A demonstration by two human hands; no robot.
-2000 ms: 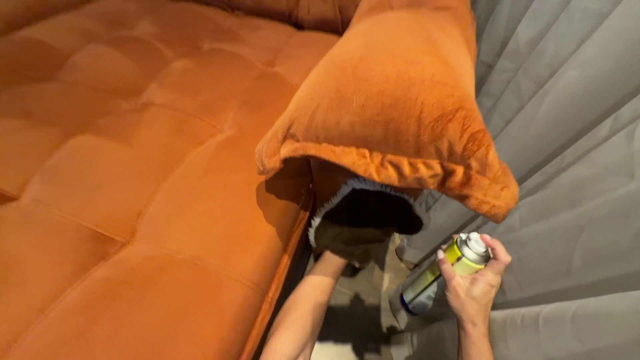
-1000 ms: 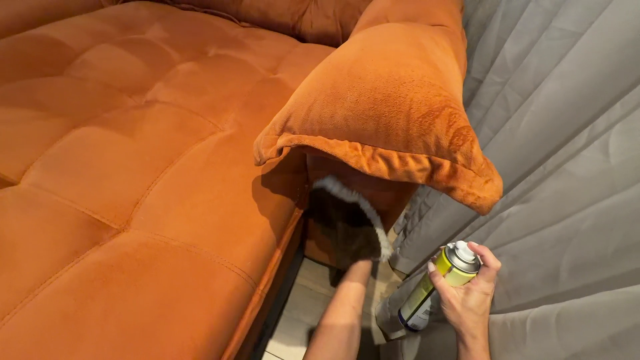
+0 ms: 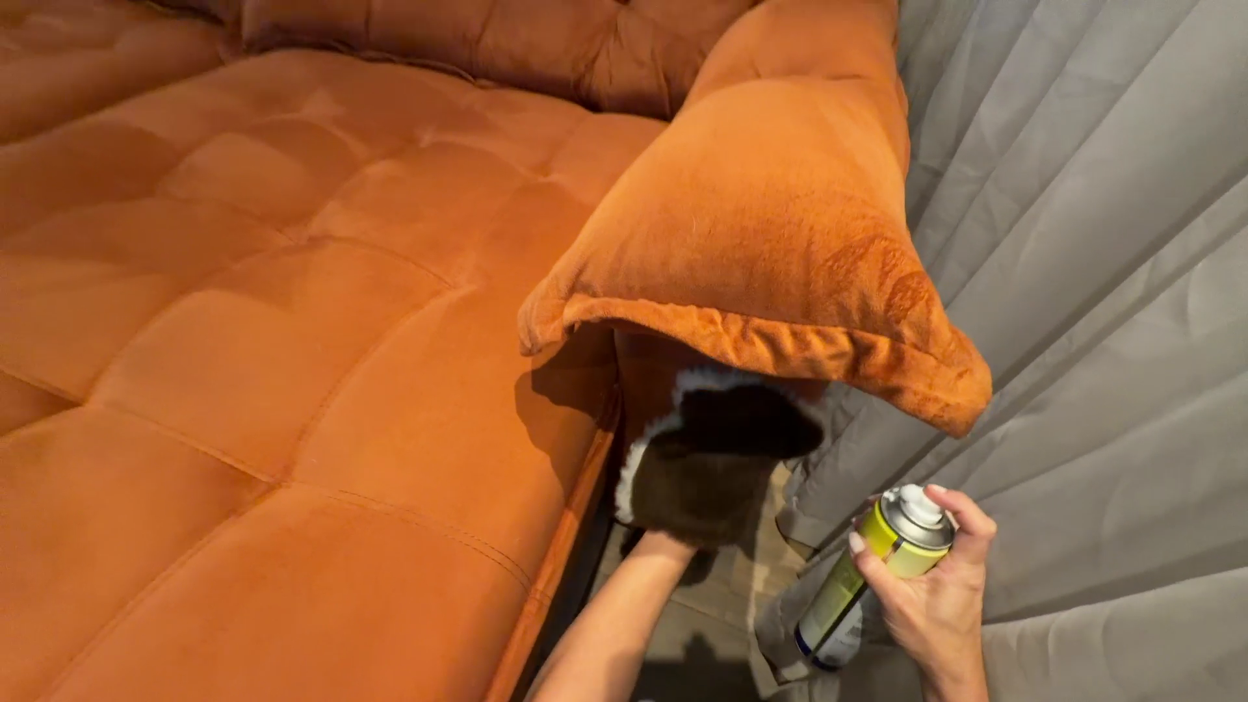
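My left hand (image 3: 697, 487) is inside a dark brown cleaning mitt (image 3: 692, 492) with a whitish fluffy edge; the fingers are hidden. The mitt is against or close to the front of the orange sofa's arm (image 3: 648, 375), below an orange velvet cushion (image 3: 770, 224) that lies over the arm. At the lower right my right hand (image 3: 931, 585) holds a yellow-green aerosol can (image 3: 868, 580), tilted, with the index finger at its white nozzle and the thumb on its near side.
The tufted orange sofa seat (image 3: 292, 370) fills the left side. A grey curtain (image 3: 1102, 292) hangs in folds along the right, close to the can. Between them lies a strip of tiled floor (image 3: 702, 614) with shadows on it.
The mitt on my left hand has shifted about below the cushion, lower a second ago and now higher, nearer the cushion's edge. My right hand keeps hold of the can.
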